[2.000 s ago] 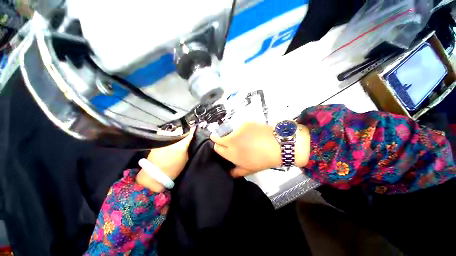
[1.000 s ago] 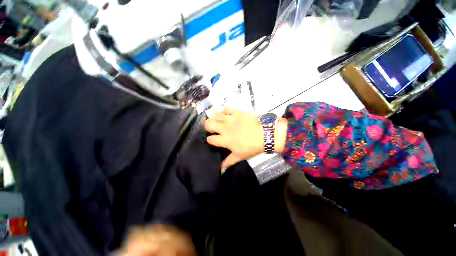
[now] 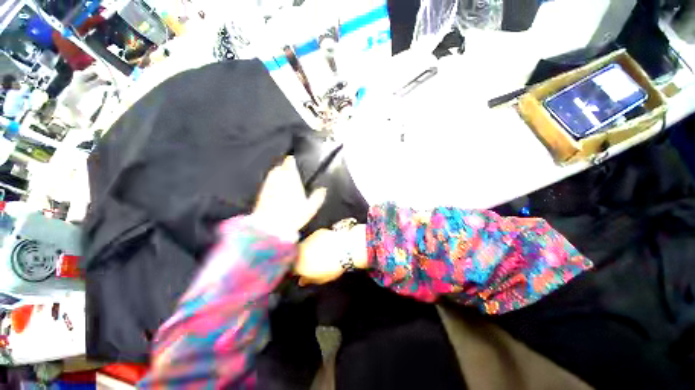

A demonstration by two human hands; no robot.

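A large black cloth (image 3: 183,152) is spread left of the sewing machine and over the table's near edge. My left hand (image 3: 283,199) lies on the cloth, fingers towards the needle area, thumb apart. My right hand (image 3: 324,255) is nearer my body, beside my left wrist, at the cloth's near edge; its fingertips are partly hidden, so its grip cannot be told. The metal presser foot and needle area (image 3: 331,107) is just beyond the cloth. Slim metal snips (image 3: 417,81) lie right of it.
A brown tray (image 3: 560,145) holding a phone (image 3: 597,100) is at the right, with a black stick (image 3: 504,99) beside it. Clear plastic (image 3: 480,14) is at the back. A grey machine part (image 3: 34,255) and red items are at the left. People show at upper left.
My left hand has come up from the bottom edge onto the cloth. My right hand has moved from near the needle towards my body. The cloth lies more spread out.
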